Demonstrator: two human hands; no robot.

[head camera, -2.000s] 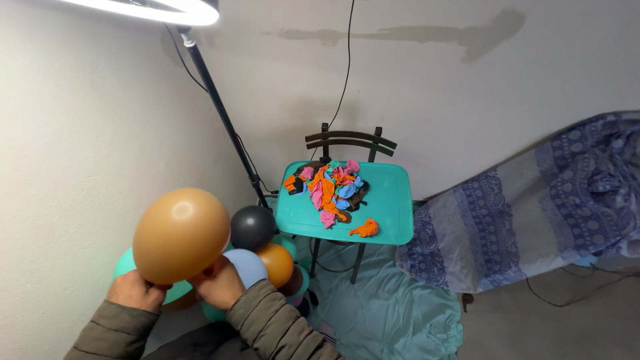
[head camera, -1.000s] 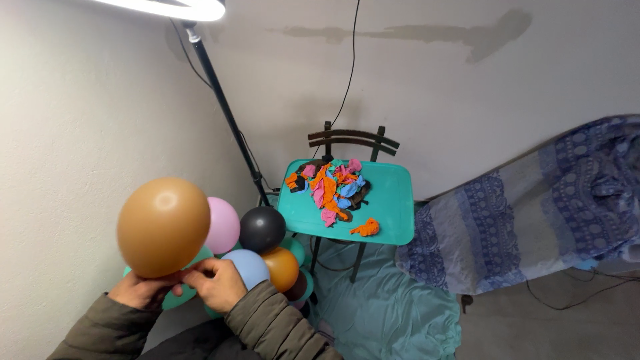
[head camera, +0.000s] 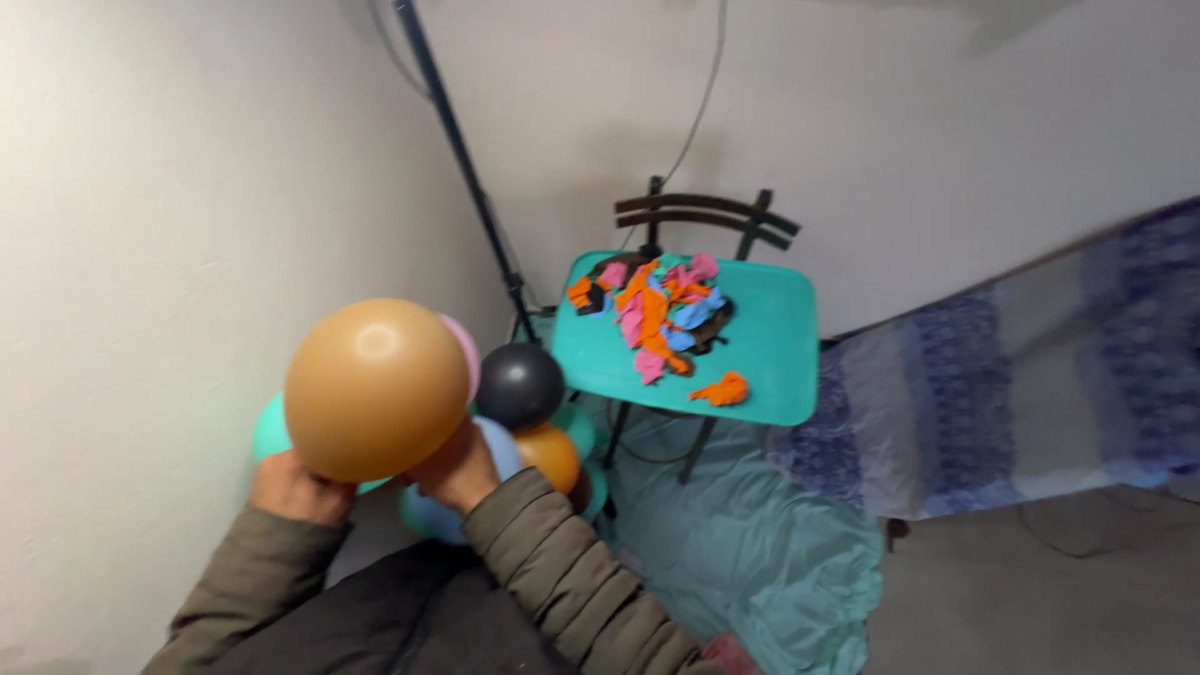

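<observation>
An inflated tan balloon (head camera: 375,389) is at left centre, above both hands. My left hand (head camera: 302,489) is closed at its lower left side; the fingertips and the balloon's neck are hidden. My right hand (head camera: 457,469) is at its lower right, partly covered by the balloon, and what its fingers hold cannot be seen. Behind and beside the hands are a black balloon (head camera: 521,385), an orange balloon (head camera: 551,457), a pink balloon (head camera: 463,356), a light blue balloon (head camera: 499,450) and several teal ones.
A teal tray (head camera: 769,328) on a dark chair (head camera: 708,211) holds a pile of uninflated balloons (head camera: 652,314) in several colours. A dark pole (head camera: 459,150) stands behind the balloons. Teal cloth (head camera: 741,534) lies on the floor, and a blue patterned cloth (head camera: 966,394) drapes a surface at right.
The fingers of both hands were close together beneath the tan balloon one second ago; now the hands are farther apart. The view has tilted down, and the lamp ring is out of it.
</observation>
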